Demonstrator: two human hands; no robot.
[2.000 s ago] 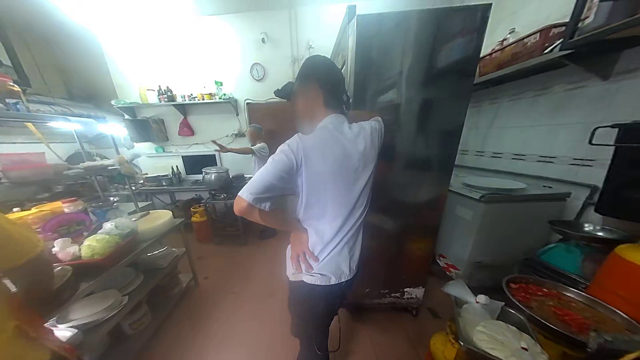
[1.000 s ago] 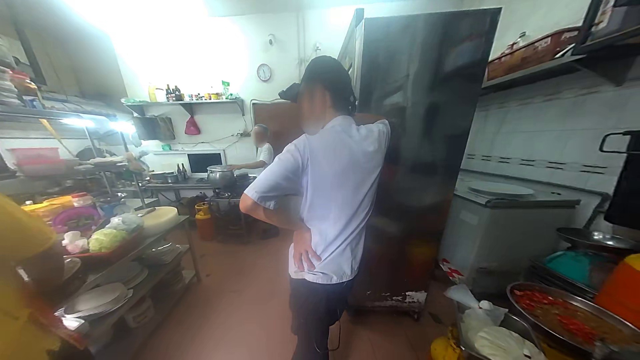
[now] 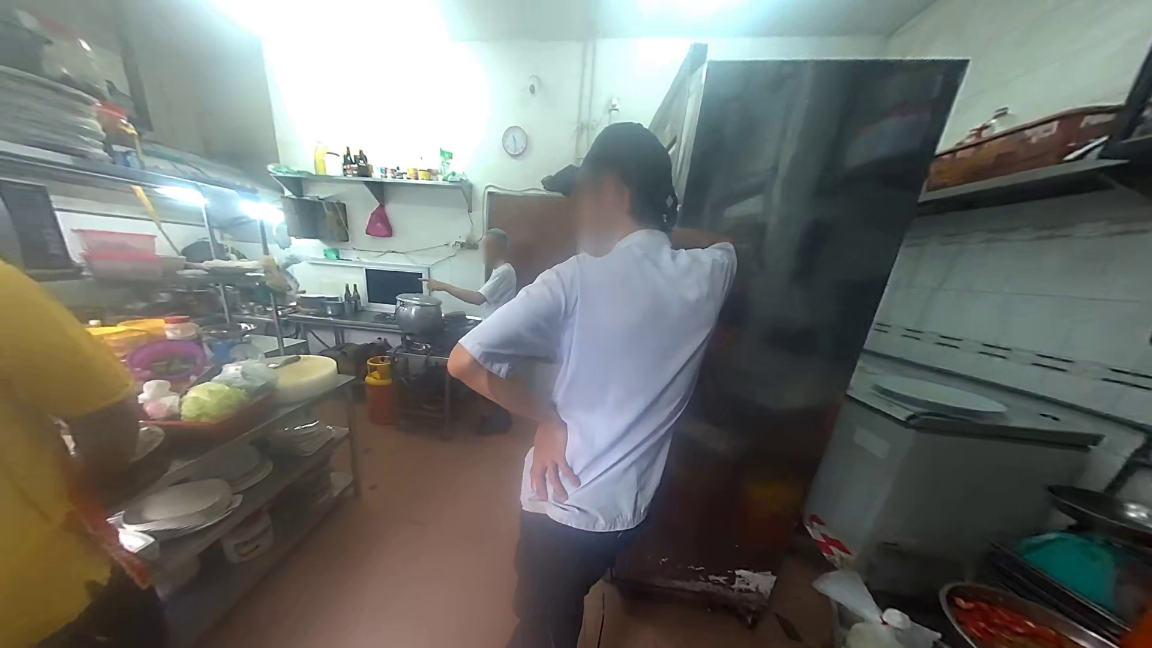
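Observation:
Neither my left hand nor my right hand shows in the head view. A person in a light blue shirt (image 3: pixel 634 360) and dark cap stands ahead with their back to me, one hand on the lower back and the other arm raised against a tall dark steel cabinet (image 3: pixel 801 270). At the left edge is a co-worker in a yellow shirt (image 3: pixel 54 432). Farther back, another person in white (image 3: pixel 498 286) reaches an arm toward a large metal pot (image 3: pixel 418 317) on a stove.
A steel shelf table on the left bears a round cutting board (image 3: pixel 306 378), a cabbage (image 3: pixel 212 402) and stacked plates (image 3: pixel 180 506). An orange gas cylinder (image 3: pixel 380 391) stands behind. Lower right are a chest freezer (image 3: pixel 927 477) and a metal bowl of red food (image 3: pixel 1003 621).
The yellow-shirted co-worker has come further into view at the left. The far person's arm has moved: stretched out first, lowered a second ago, now extended toward the pot.

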